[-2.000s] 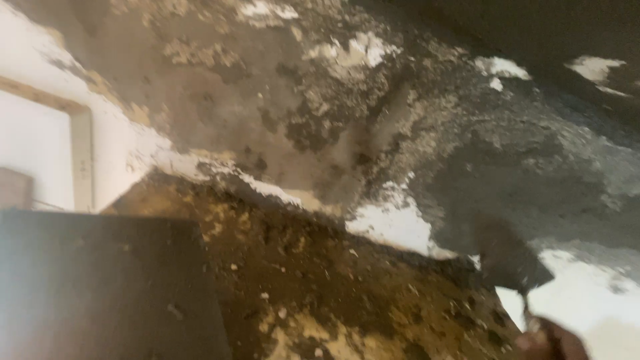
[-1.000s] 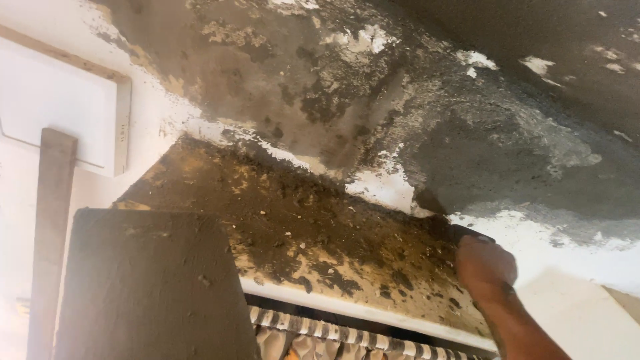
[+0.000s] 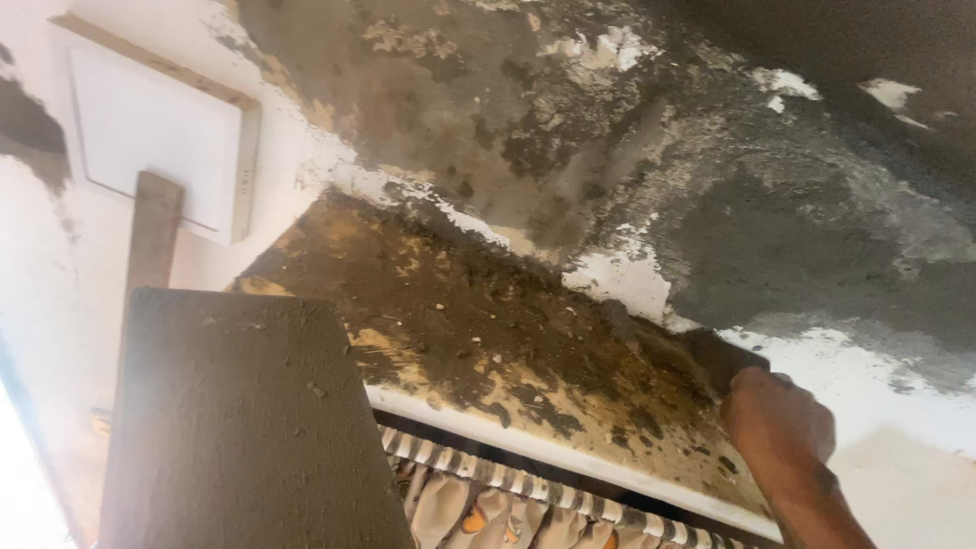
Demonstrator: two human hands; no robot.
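Note:
My right hand (image 3: 778,415) is closed around a small dark trowel (image 3: 720,358), whose blade lies against the wall's lower edge, where it meets a mortar-smeared ledge (image 3: 473,328). Grey wet mortar (image 3: 778,236) covers a wide patch of the wall above, with bare white spots (image 3: 621,274) between. A flat rectangular board (image 3: 244,419), coated with grey-brown mortar, stands at the lower left of the view. My left hand does not show; whether it holds the board is hidden.
Below the ledge's white front edge (image 3: 534,454) hangs a patterned curtain (image 3: 488,511) gathered on a striped rod. A white panel in a pale frame (image 3: 248,168) is on the left wall, with a wooden strip (image 3: 152,236) in front of it. Loose crumbs lie on the ledge.
My right hand and the trowel have moved from beside the grey patch down to the ledge's back edge. The view has shifted, bringing the curtain in.

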